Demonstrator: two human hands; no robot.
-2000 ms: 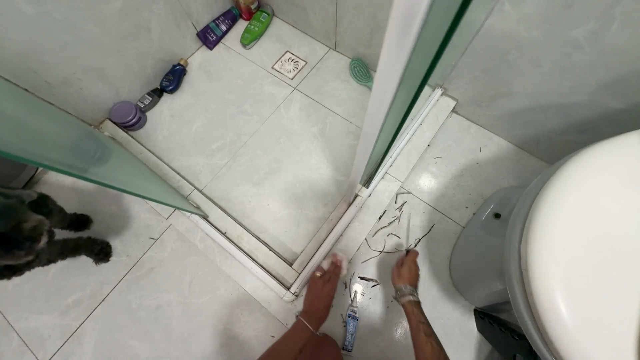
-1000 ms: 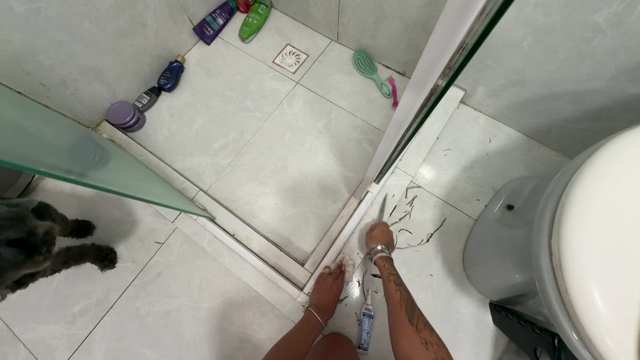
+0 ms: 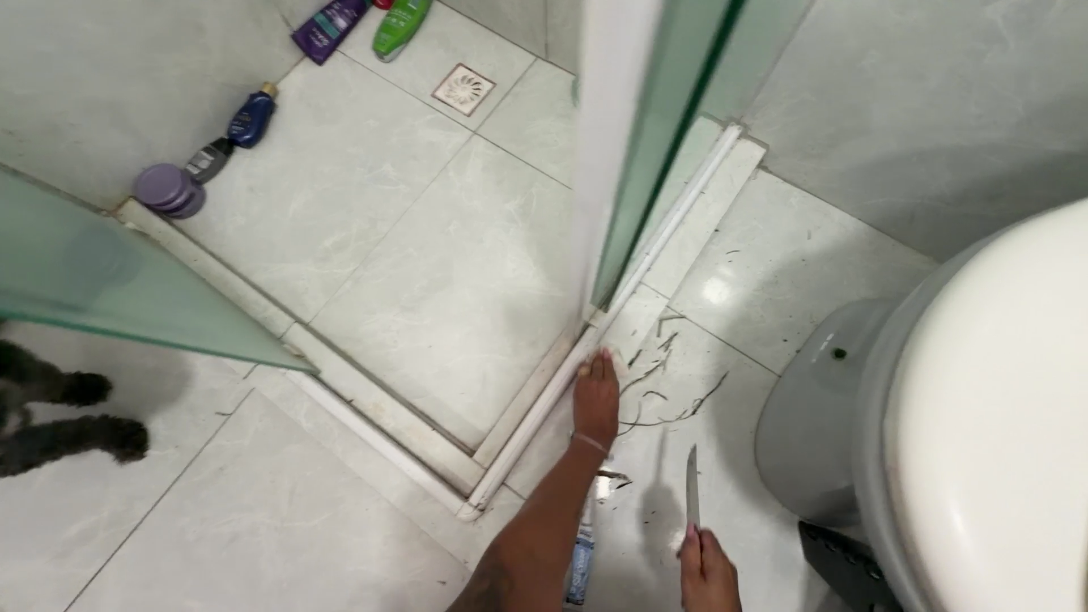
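Note:
My left hand (image 3: 597, 395) is on the shower curb (image 3: 557, 387), just below the lower end of the glass panel (image 3: 659, 161). Its fingers hold what looks like a small white wad, mostly hidden and blurred. Lower right, my right hand (image 3: 710, 574) grips a knife (image 3: 693, 489), its narrow blade pointing up the view above the floor. Dark, thin strips (image 3: 680, 415) lie scattered on the tiles to the right of my left hand. A blue and white tube (image 3: 581, 565) lies on the floor between my left forearm and my right hand.
A toilet (image 3: 994, 408) stands at the right, a black object (image 3: 846, 565) by its base. Another glass panel (image 3: 144, 280) reaches in at left, near a dark furry animal's legs (image 3: 72, 425). Several bottles (image 3: 251, 117) and a drain (image 3: 463, 89) are inside the shower.
My left hand has moved up along the curb toward the glass panel. My right hand, with the knife, has drawn back from beside the curb toward the bottom of the view.

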